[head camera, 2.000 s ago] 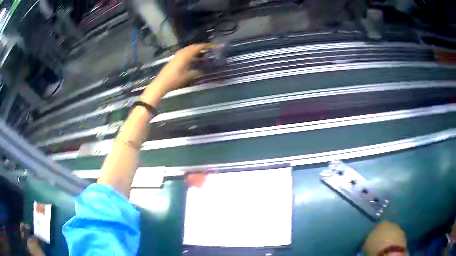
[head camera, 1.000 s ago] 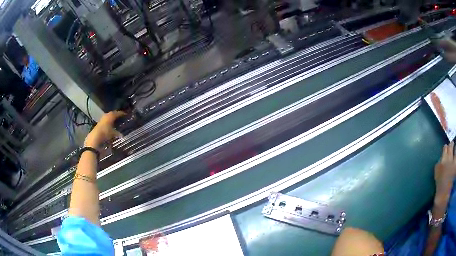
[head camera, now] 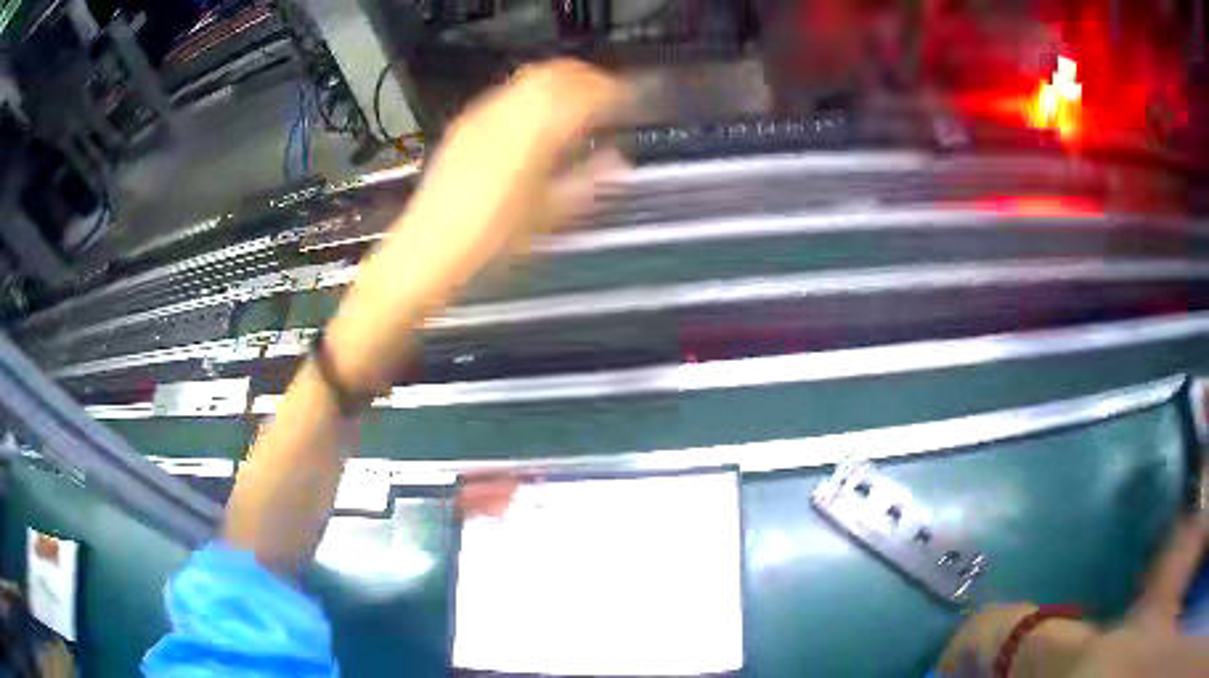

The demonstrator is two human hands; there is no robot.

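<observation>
My left hand (head camera: 544,133) is blurred and reaches over the conveyor rails (head camera: 796,272); I cannot tell whether it holds anything. A silver-grey jig (head camera: 898,530) with a row of small dark openings lies tilted on the green bench, away from my left hand. My right hand (head camera: 1107,652), with a red band at the wrist, is low at the right edge, blurred and partly cut off. Its fingers and anything in them are unclear. A bright white panel (head camera: 597,576) with an orange-red corner patch lies on the bench between my arms.
A small pale plate (head camera: 361,486) lies beside my left forearm. Another white sheet (head camera: 53,583) is at the far left, near part of a person. A grey rail (head camera: 100,437) crosses the left side. A bright red light (head camera: 1057,103) glows beyond the conveyor. Machinery and cables stand behind.
The view has swung back left after turning right. My left hand is nearer the picture's middle, above the rails. My right wrist and hand show more at lower right. The red light has appeared.
</observation>
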